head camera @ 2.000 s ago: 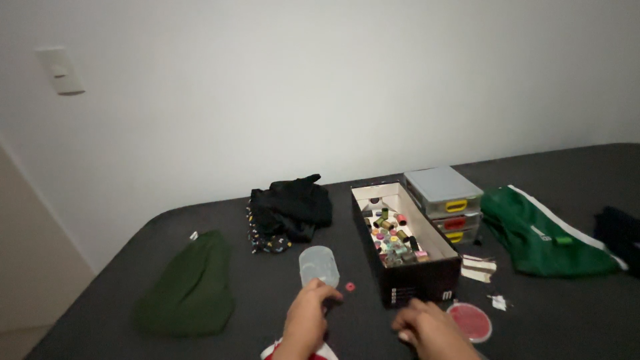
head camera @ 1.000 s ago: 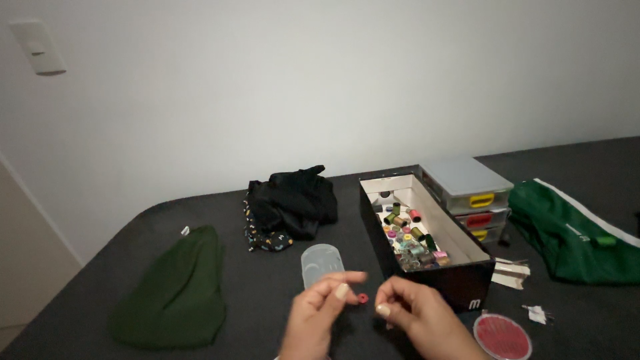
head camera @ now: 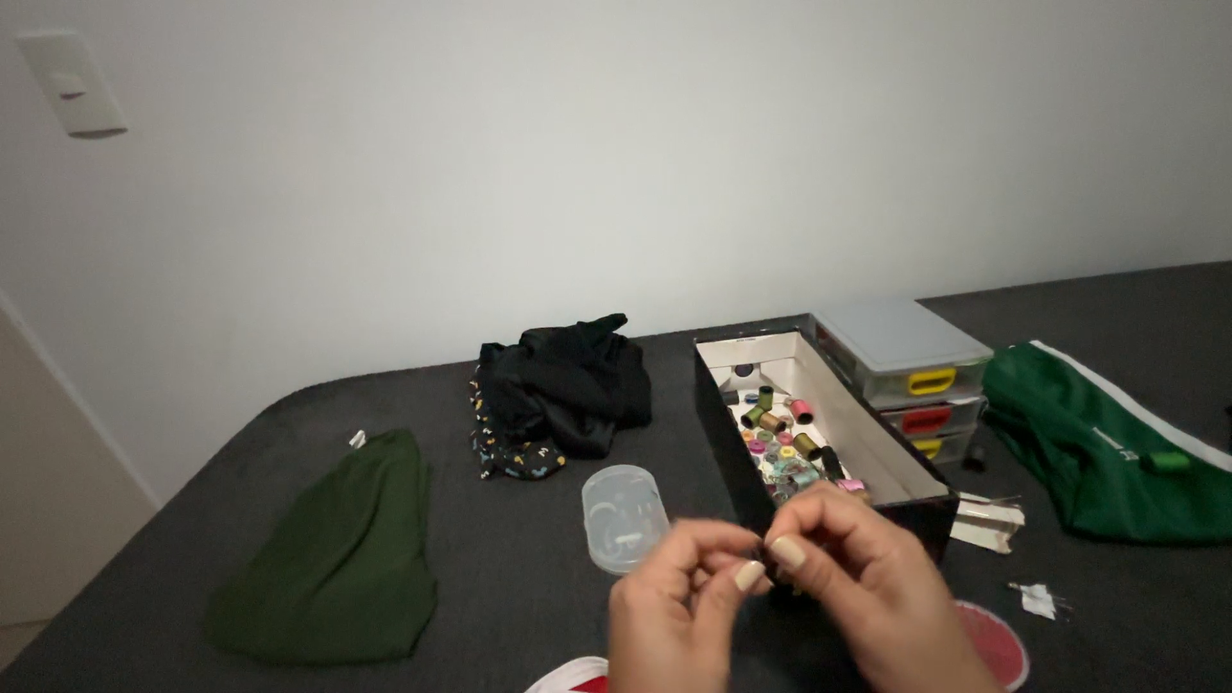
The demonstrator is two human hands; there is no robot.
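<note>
My left hand and my right hand meet fingertip to fingertip at the lower middle, before the near end of a black cardboard box. Thumb and forefinger of each are pinched together; whatever may be between them is too small to make out. Inside the box lie several thread spools and bobbins. A clear plastic container rests just behind my left hand. A round red-and-clear container is partly hidden by my right hand. Red and white fabric shows at the bottom edge.
Dark green cloth lies at left, black clothing near the wall. Right of the box stand stacked clear drawers, then a green garment bearing a green spool. A torn card piece and a white scrap with pins lie nearby.
My hands, apart two seconds ago, have come together at the fingertips. The small red ring-shaped item seen beside the clear container earlier is no longer visible.
</note>
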